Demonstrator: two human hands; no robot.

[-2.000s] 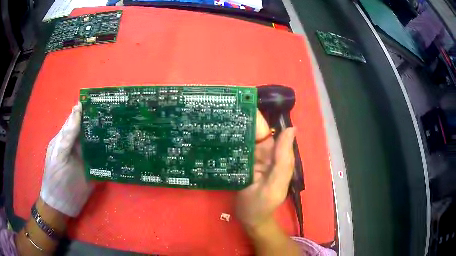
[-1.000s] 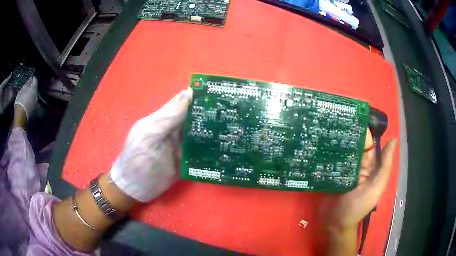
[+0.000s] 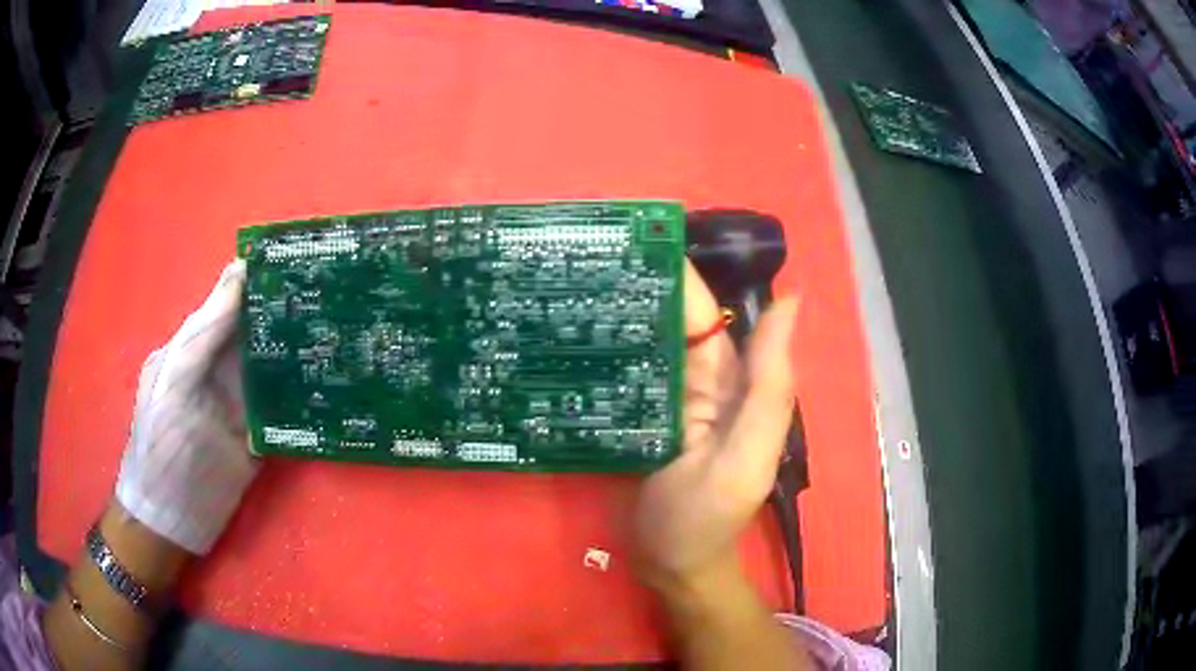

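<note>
A green circuit board [image 3: 459,341] is held up above the orange-red mat, its solder side facing me and its long edges running left to right. My left hand [image 3: 190,413], in a white glove, grips its left edge. My bare right hand [image 3: 721,459] holds its right edge; the fingers are partly hidden behind the board. A black handheld scanner [image 3: 737,249] lies on the mat behind my right hand, partly covered by it. The underside of the board is hidden.
Another circuit board [image 3: 234,68] lies at the mat's far left, by white paper [image 3: 164,19]. The orange-red mat [image 3: 525,112] bears a small pale scrap [image 3: 597,558] near its front. At right, a conveyor belt [image 3: 997,393] carries a board [image 3: 916,126]. A dark tray [image 3: 708,26] is beyond the mat.
The view swung left and back again between the earlier frames and now. Both hands keep hold of the board, which sits slightly higher and tilts a little differently than two seconds ago.
</note>
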